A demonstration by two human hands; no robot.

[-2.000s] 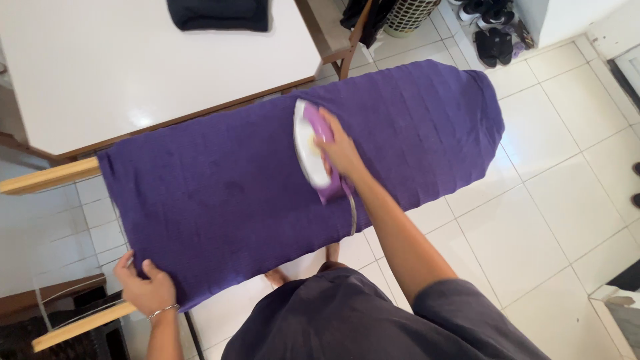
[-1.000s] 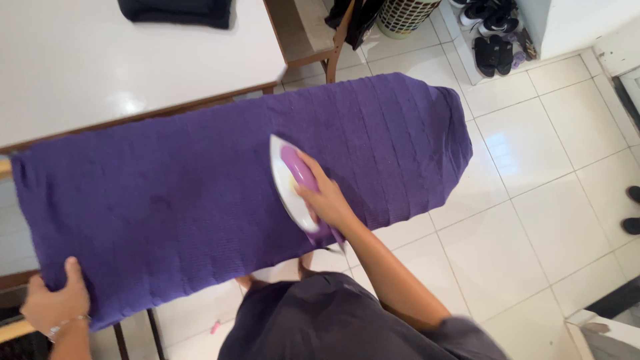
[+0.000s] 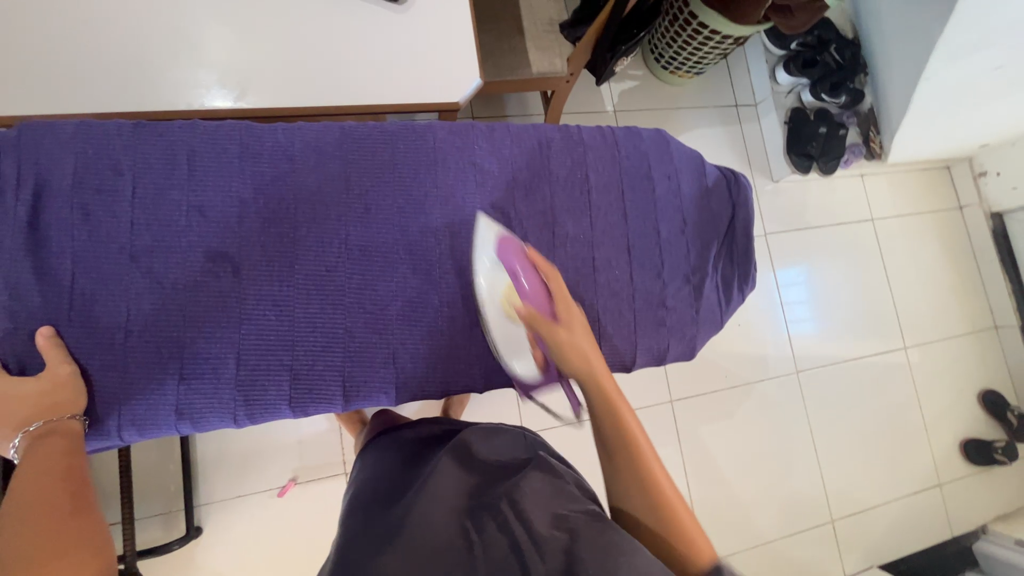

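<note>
A purple ribbed cloth (image 3: 336,240) covers the ironing board, with light creases across it and puckers at the rounded right end. My right hand (image 3: 560,320) is closed around the handle of a white and purple clothes iron (image 3: 500,312), whose pointed tip faces away from me near the middle of the cloth. The iron is slightly blurred, and its heel reaches the board's near edge. At the far left, my left hand (image 3: 44,392), a chain bracelet on its wrist, rests on the cloth's near corner with the thumb apart; its fingertips are partly cut off by the frame.
Beyond the board stands a white table (image 3: 240,56) with a wooden edge, beside a wooden chair (image 3: 524,80). A plastic laundry basket (image 3: 692,40) and several black shoes (image 3: 816,140) are at the back right. The board's black metal leg (image 3: 188,496) shows below left.
The view has shifted toward the board's right part. The iron, still in my right hand, has moved a little along the cloth toward the rounded end. My left hand stays at the near left corner.
</note>
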